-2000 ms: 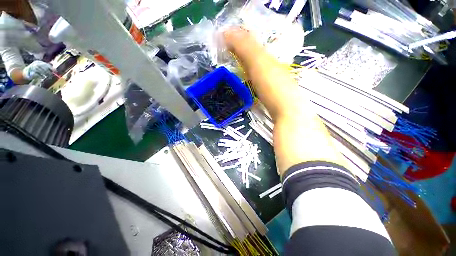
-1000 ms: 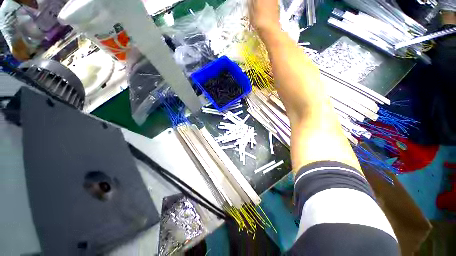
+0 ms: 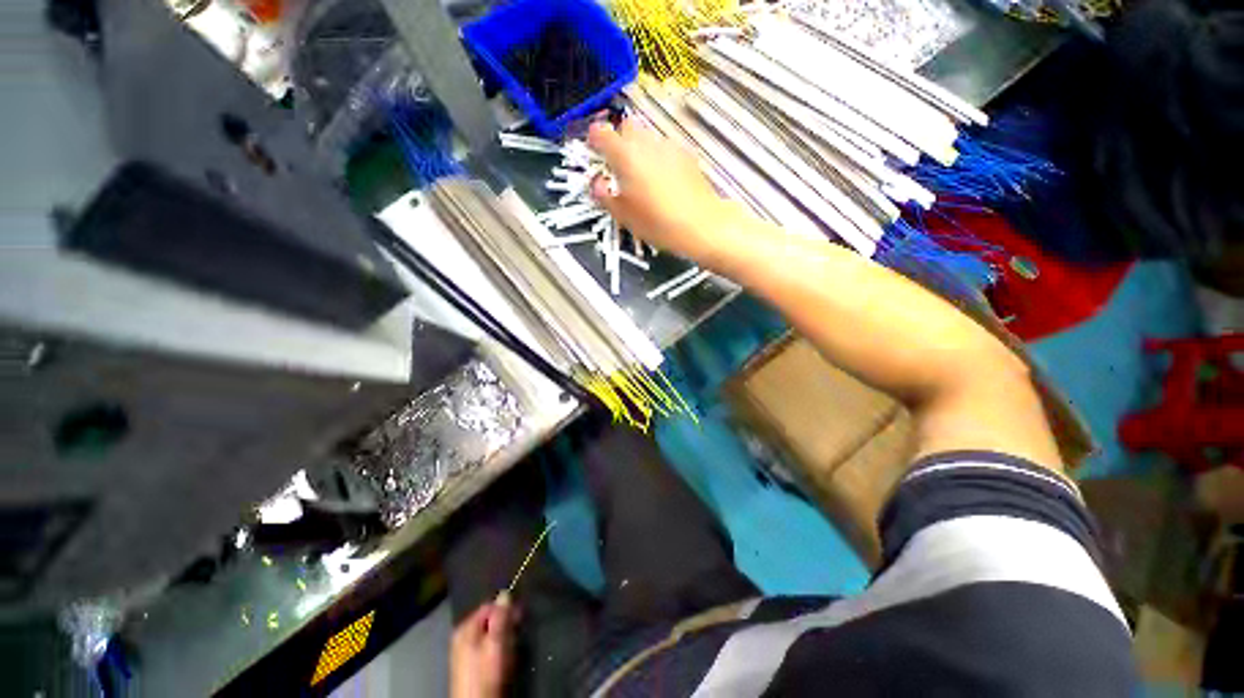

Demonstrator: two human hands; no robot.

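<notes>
My right hand (image 3: 639,177) is over the loose white tubes (image 3: 619,256), just below the blue bin (image 3: 551,57) of small black parts. Its fingertips are bent; whether they hold anything cannot be told. My left hand (image 3: 483,649) is low in the picture over my lap, cut off by the bottom edge. It is closed on a thin yellow wire (image 3: 531,556) that sticks up from its fingertips. Flat strip parts (image 3: 543,280) with yellow and blue wire ends lie left of the tubes. More pale strips (image 3: 805,130) lie to the right.
The grey machine (image 3: 205,300) fills the left side. A metal tray (image 3: 443,443) of shiny terminals is below it. An open cardboard box (image 3: 819,423) stands on the blue floor at right. A red stool (image 3: 1187,409) is farther right. Yellow-green bits lie at lower left.
My right hand has come back from the clear bags beyond the bin to the white tubes. My left hand with the yellow wire has come into view. The view has tilted down.
</notes>
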